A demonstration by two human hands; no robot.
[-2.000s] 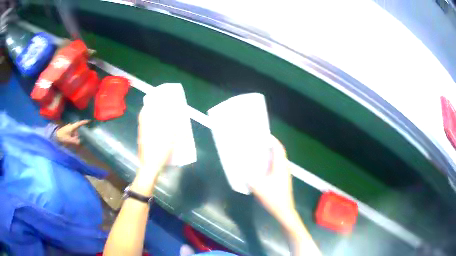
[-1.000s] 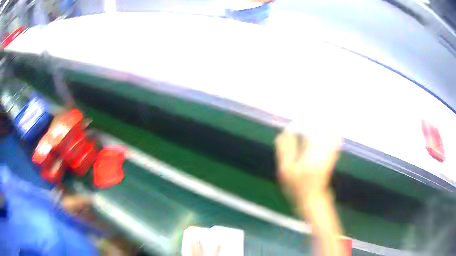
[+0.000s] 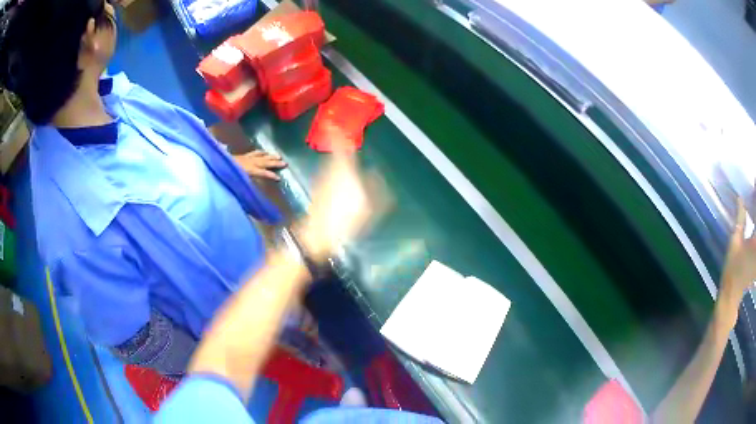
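Observation:
Two plain white stacks (image 3: 448, 323) lie side by side, touching, on the dark-green bench in front of me. My left hand (image 3: 336, 203) is stretched out over the bench, badly blurred, just below a flat red piece (image 3: 346, 116); its fingers overlap the lower end of that piece, and I cannot tell if they grip it. My right hand (image 3: 740, 257) is at the right edge of the picture, by the rim of the white raised surface (image 3: 655, 91); its fingers are partly cut off and any hold is unclear.
Red bundles (image 3: 290, 66) are piled at the far bench end beside a blue tray (image 3: 217, 15). Another red piece (image 3: 613, 404) is at the bottom right. A co-worker in blue (image 3: 157, 190) stands at the left, one hand on the bench edge. A red stool (image 3: 298, 381) is below.
The white stacks, earlier held in my hands, now lie released on the bench. My left hand has moved out towards the red piece. My right hand has moved right. The view has turned left.

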